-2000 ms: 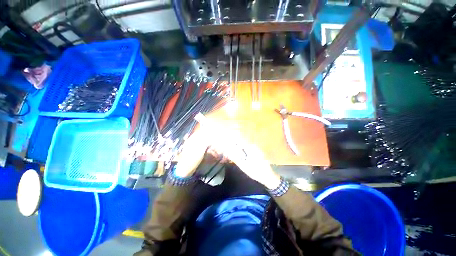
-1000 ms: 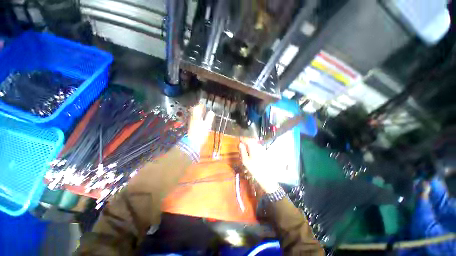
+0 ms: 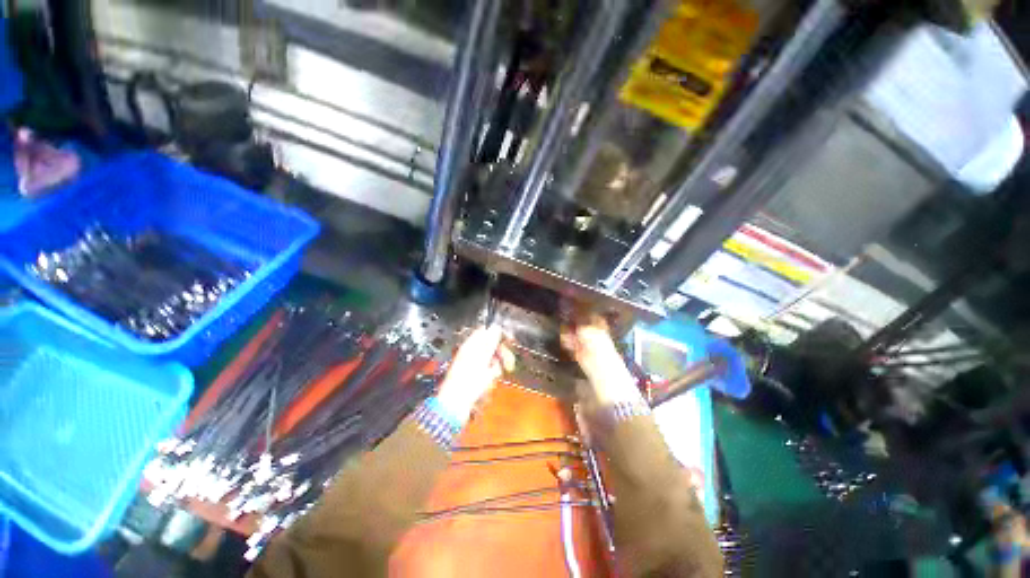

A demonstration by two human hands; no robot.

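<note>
My left hand (image 3: 479, 364) is at the front of the press, at the left side of the mould area (image 3: 531, 330). My right hand (image 3: 594, 348) reaches under the press plate (image 3: 565, 277) at its right side. The fingers of both hands are small and partly hidden, so I cannot tell what they hold. Several thin black cables (image 3: 508, 454) lie across the orange mat (image 3: 480, 540) below my hands. The side cutters (image 3: 568, 531) lie on the mat's right part, partly beside my right sleeve.
A thick cable bundle (image 3: 265, 423) with bright ends lies left of the mat. A deep blue basket (image 3: 288, 231) holds dark cables, with a lighter blue basket (image 3: 68, 418) nearer me. The control box (image 3: 678, 423) stands right of the mat. A cable pile (image 3: 830, 469) lies at far right.
My hands have moved from above the mat forward to the press. The view has turned and tilted up, showing more of the press. Thin cables now lie across the mat.
</note>
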